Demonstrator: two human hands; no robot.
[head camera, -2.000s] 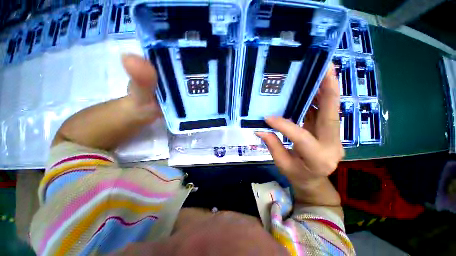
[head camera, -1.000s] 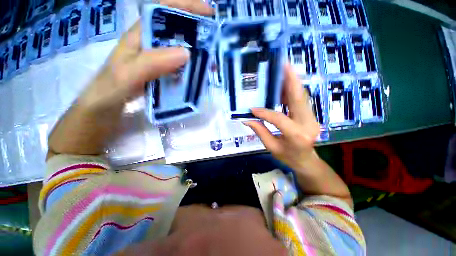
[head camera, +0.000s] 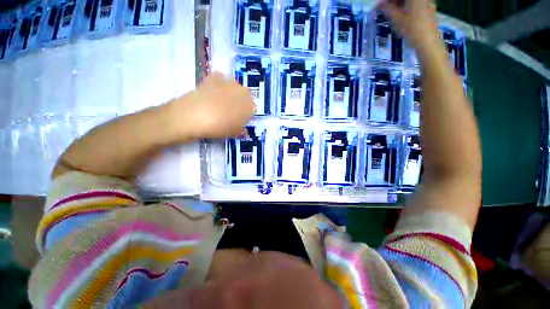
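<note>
Light-blue phone housings with black insides (head camera: 295, 154) sit in rows in a clear tray with a pale liner (head camera: 217, 192) in front of me. My left hand (head camera: 226, 107) is at the tray's left side, fingers curled, partly over a housing (head camera: 253, 78) in the left column. Its fingertips are blurred, so any hold is unclear. My right hand (head camera: 410, 15) is at the top edge, blurred and partly cut off, above the back right housings. A pale thing shows beside its fingers; whether it is held is unclear.
A second white-lined tray (head camera: 72, 114) lies at left, with a row of housings (head camera: 145, 12) along its back. The dark green bench surface (head camera: 506, 139) extends at right. My right forearm crosses over the tray's right columns.
The two housings held up before are no longer in front of me. My left hand has moved right and curled; my right hand has reached up and away to the back right.
</note>
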